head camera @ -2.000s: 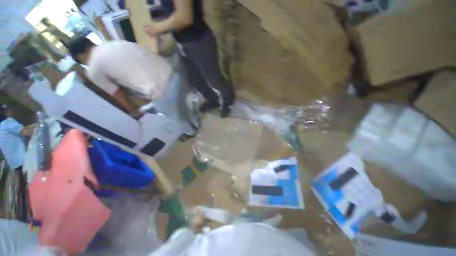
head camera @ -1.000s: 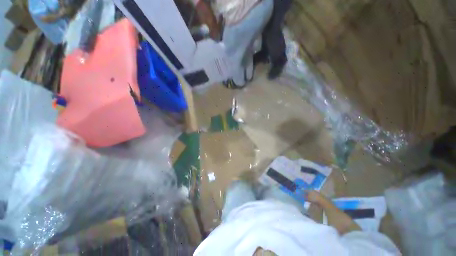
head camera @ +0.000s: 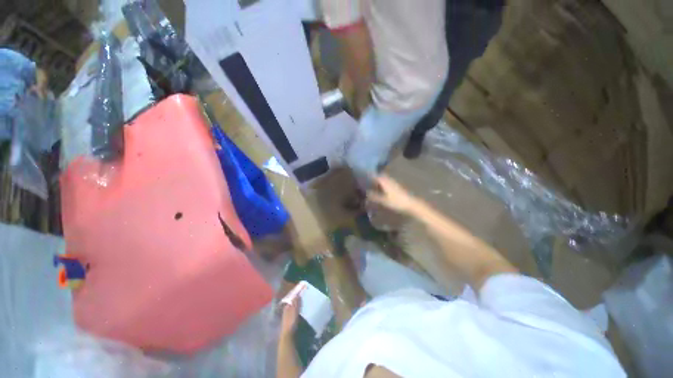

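Note:
My left hand (head camera: 292, 308) is low in the picture, left of my white shirt, with its fingers on a small white sheet with a reddish edge (head camera: 316, 307). My right arm stretches forward; my right hand (head camera: 387, 195) is beside another person's leg, below the large white printed carton (head camera: 260, 70). The hand is blurred and I cannot tell if it holds anything. The large carton has long black bands and stands tilted before the other person.
A salmon-red plastic panel (head camera: 159, 244) lies at left, with a blue bin (head camera: 254, 196) beside it. A person in a light top (head camera: 406, 55) bends at upper centre. Clear film (head camera: 516, 181) and brown cardboard (head camera: 546, 103) cover the floor at right. Film also lies at lower left.
My right hand has moved from the blue-and-white printed cardboard to forward near the person's leg. My left hand has come into view with the small sheet. The red panel looks larger and nearer.

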